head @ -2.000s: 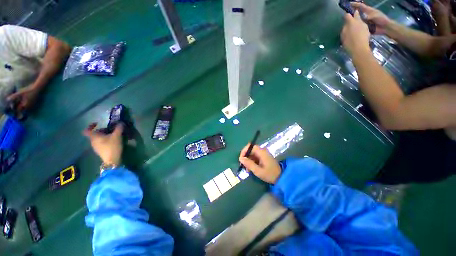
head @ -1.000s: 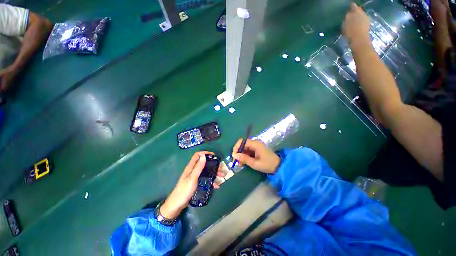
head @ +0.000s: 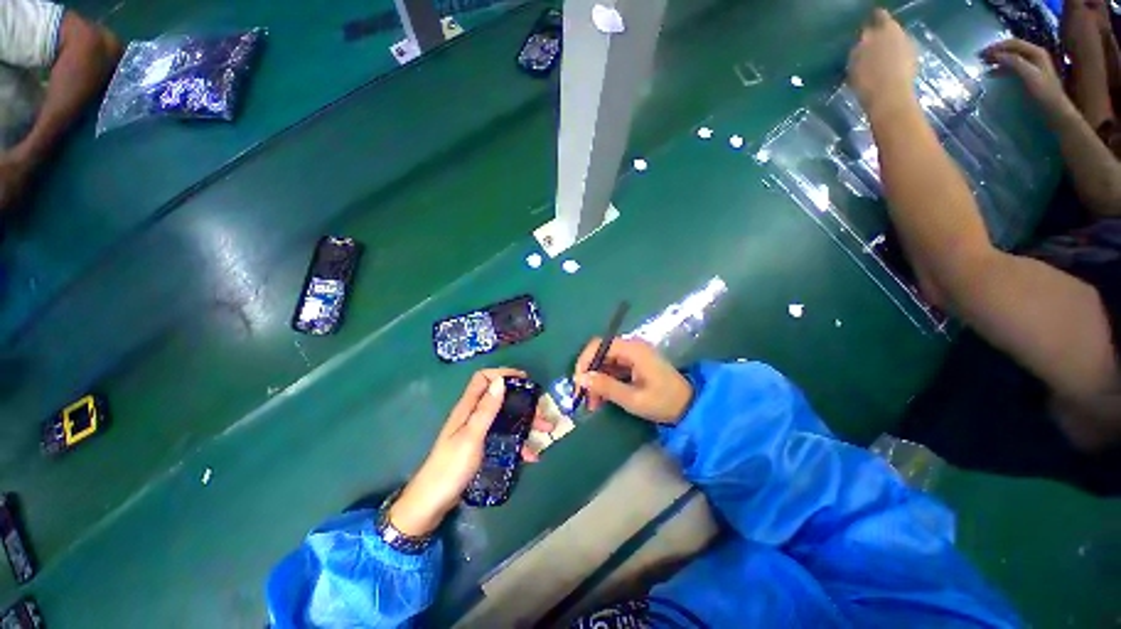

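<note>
My left hand (head: 457, 445) holds an open black phone unit (head: 502, 445) upright in view, its board side showing. My right hand (head: 633, 378) holds a thin dark stick-like tool (head: 606, 334), its lower end beside a small white piece (head: 566, 392) just right of the phone. A cream sticker sheet (head: 557, 425) lies partly hidden behind the left fingers and the phone. Another open phone unit (head: 488, 328) lies on the green ledge just beyond my hands. A shiny clear strip (head: 679, 312) lies behind my right hand.
A grey post (head: 600, 135) stands ahead. Another phone unit (head: 327, 286) and a yellow-framed phone (head: 76, 424) lie on the green belt at left. A bag of small parts (head: 182, 79) lies far left. Another person's arms reach over clear trays (head: 836, 184) at right.
My left hand has come from the belt at left to beside my right hand, bringing a phone unit. The phones on the belt have shifted left. Another person's second hand now shows over the trays.
</note>
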